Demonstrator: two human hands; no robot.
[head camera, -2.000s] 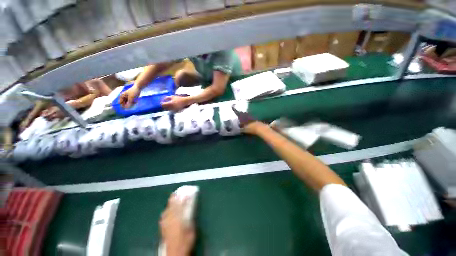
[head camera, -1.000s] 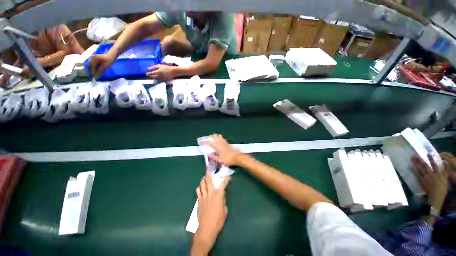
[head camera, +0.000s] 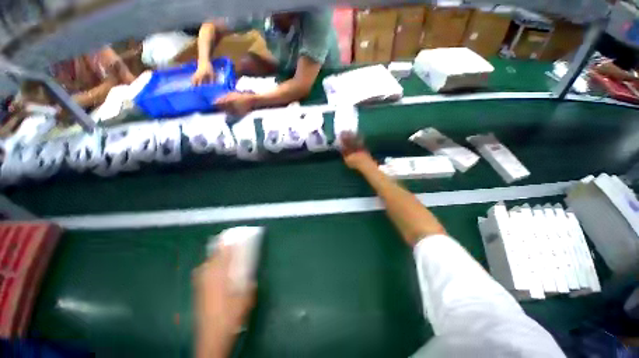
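Observation:
My left hand (head camera: 223, 294) is blurred and grips a slim white carton (head camera: 245, 252) above the green bench at lower centre. My right hand (head camera: 354, 152) is stretched over the belt. Its fingers are at the lower end of a white bagged product (head camera: 346, 122), the rightmost of a long row; blur hides whether they have closed on it. The other bagged products (head camera: 280, 131) hang side by side along the far edge of the belt, left of my right hand.
White cartons (head camera: 422, 166) lie on the belt to the right. Open cartons (head camera: 543, 248) stand at the bench's right, beside a larger white block (head camera: 608, 217). A red tray (head camera: 24, 273) is at left. Across the belt, a person's hand is in a blue bin (head camera: 186, 89).
My right hand has moved from the carton out to the bagged row. My left hand has moved left with a carton. Another carton lies on the belt. The carton on the left bench is gone.

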